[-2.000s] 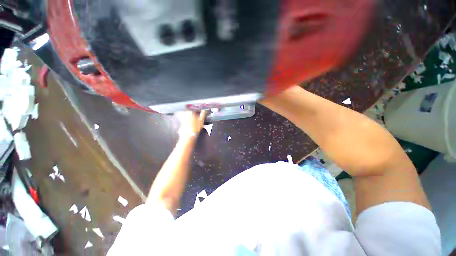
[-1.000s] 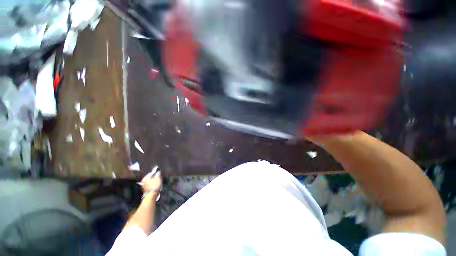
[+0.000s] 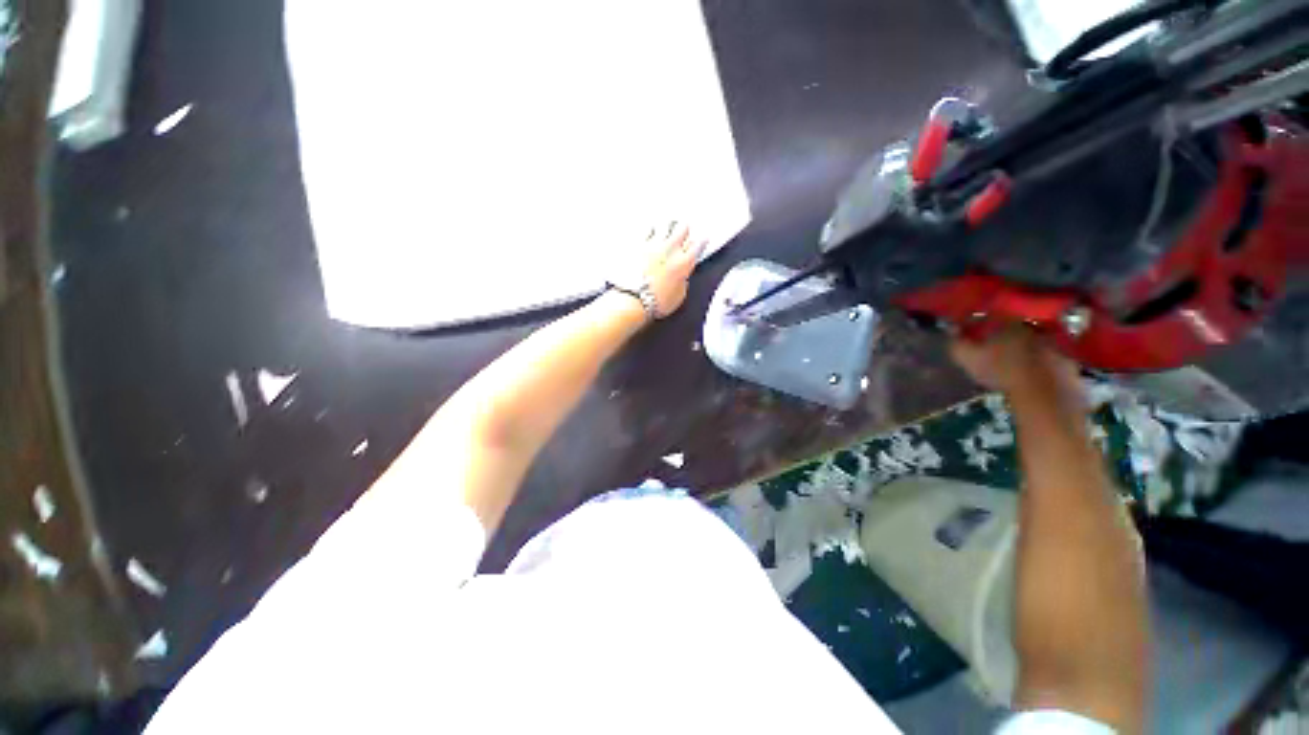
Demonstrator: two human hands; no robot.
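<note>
A thick white fabric lay point(image 3: 503, 158) lies on the dark table with a dark-looking near edge. My left hand point(image 3: 672, 269) rests on its near right corner, fingers apart and flat, a bracelet on the wrist. The red and black cutting machine point(image 3: 1105, 230) stands at the right. Its silver-grey base plate point(image 3: 804, 345) is on the table beside the lay, not under it, with the narrow dark knife column point(image 3: 787, 295) rising from it. My right hand point(image 3: 1001, 356) is at the machine's near underside; its fingers are mostly hidden behind the red housing.
White scraps point(image 3: 276, 385) lie on the dark table point(image 3: 187, 287) at the left. A narrow white piece point(image 3: 98, 65) lies at the far left. A white bin point(image 3: 940, 553) stands below the table edge on the scrap-littered green floor. A dark cable point(image 3: 1113, 43) runs above the machine.
The view has turned and the white lay has come into sight. The machine now shows at the right instead of overhead. My left hand has moved from the table's near edge onto the lay.
</note>
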